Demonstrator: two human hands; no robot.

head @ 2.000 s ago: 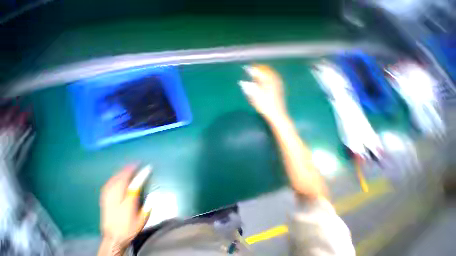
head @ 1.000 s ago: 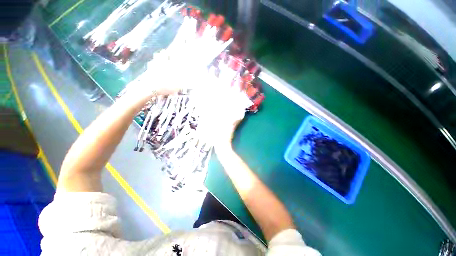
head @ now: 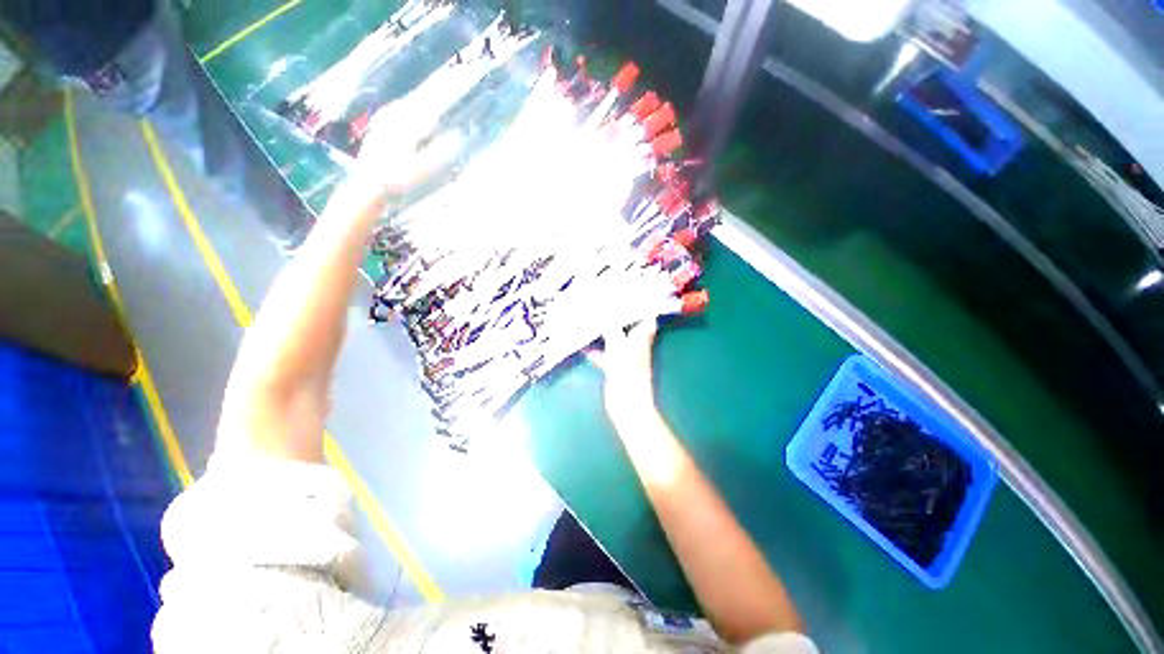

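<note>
A large pile of white sleeved wire harnesses (head: 536,192) lies on the green work surface (head: 753,371), washed out by glare. Its red connectors (head: 657,121) point to the upper right, its dark ends to the lower left, some over the front edge. My left hand (head: 406,151) is at the far left side of the pile, overexposed; its fingers and any hold cannot be made out. My right hand (head: 626,339) is at the near right side of the pile, against the cables; its fingers are lost in glare and partly hidden.
A blue parts bin (head: 817,466) with black pieces stands right of the pile, beside a metal rail (head: 817,300). More cable bundles (head: 370,64) lie at the far end. A second blue bin (head: 989,153) is beyond the rail. A person's legs (head: 211,115) show at upper left.
My left hand has moved off the pile's middle to its far left side. My right hand has moved to the pile's near side. The view has shifted slightly.
</note>
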